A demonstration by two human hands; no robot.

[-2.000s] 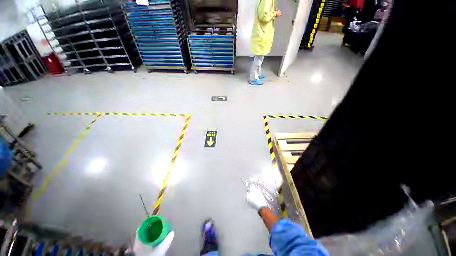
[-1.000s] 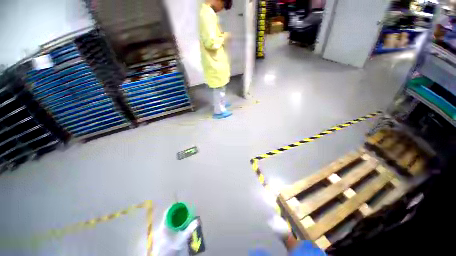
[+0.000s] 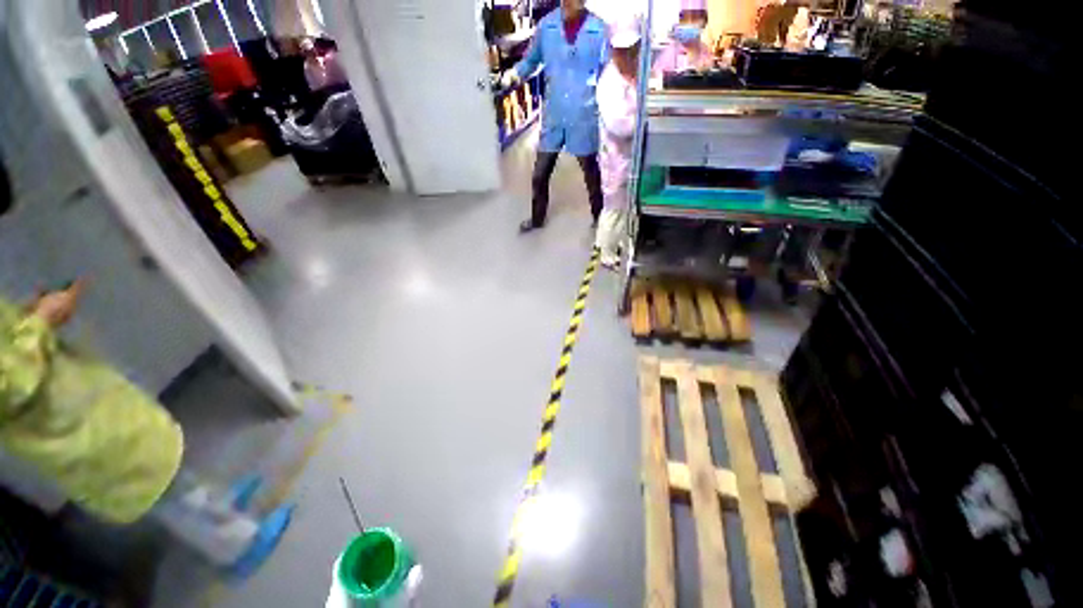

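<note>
A small open green cup (image 3: pixel 372 563) is at the bottom of the head view, left of centre. A thin dark stick (image 3: pixel 352 504) stands up from the cup's far side. My left hand (image 3: pixel 410 584) in a white glove holds the cup from below; only white glove parts show, cut off by the bottom edge. Green material shows inside the cup, but its level cannot be told. My right hand is out of the picture; a small bit of blue shows at the bottom edge.
A wooden pallet (image 3: pixel 701 475) lies right, beside tall black stacks (image 3: pixel 950 321). Yellow-black tape (image 3: pixel 556 392) runs along the grey floor. A person in a yellow smock (image 3: pixel 83 416) stands left. People in blue (image 3: pixel 568 89) and pink smocks stand near a bench (image 3: pixel 760 211). An open door (image 3: pixel 434 95) is behind.
The view has turned right, bringing the bench and more people into sight. The yellow-smocked person now appears closer at left. My left hand still holds the cup; my right hand has left the picture.
</note>
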